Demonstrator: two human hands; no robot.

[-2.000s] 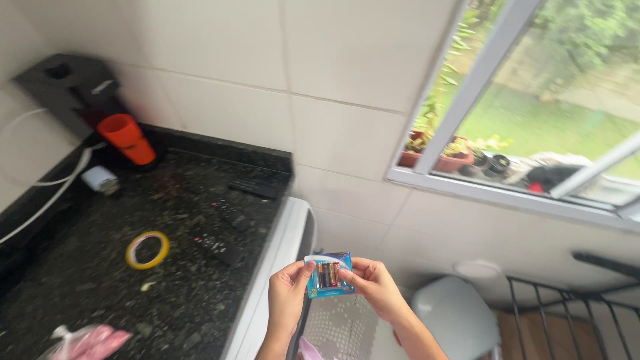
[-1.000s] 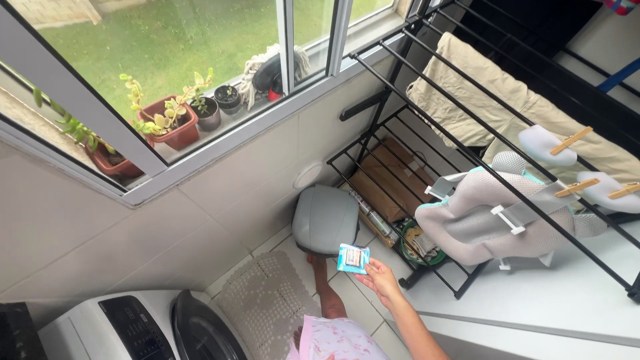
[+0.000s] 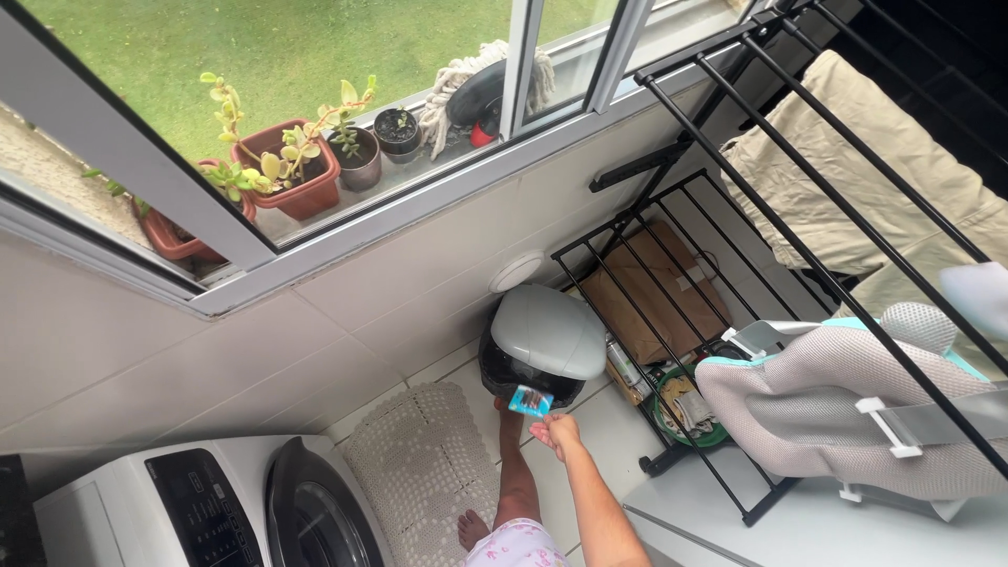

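A small blue blister pack (image 3: 531, 401), with dark slim items visible in it, is over the black-lined opening of a grey pedal bin (image 3: 549, 331), whose lid is raised. My right hand (image 3: 557, 435) is just below the pack in the picture, fingers apart and extended towards it. A narrow gap seems to show between fingertips and pack, though the pack is blurred. One foot reaches to the base of the bin, where its toes are partly hidden. My left hand is out of view.
A front-loading washing machine (image 3: 228, 504) with its door ajar stands at lower left, beside a crocheted mat (image 3: 425, 472). On the right, a black drying rack (image 3: 787, 189) holds cloth and a grey mesh item. A green basket (image 3: 693, 433) and paper bag (image 3: 654, 291) sit low beside the bin.
Two seconds ago both hands held the pack; one second ago only my right hand did, with the bin lid down. Now the lid is up and the pack seems out of my fingers.
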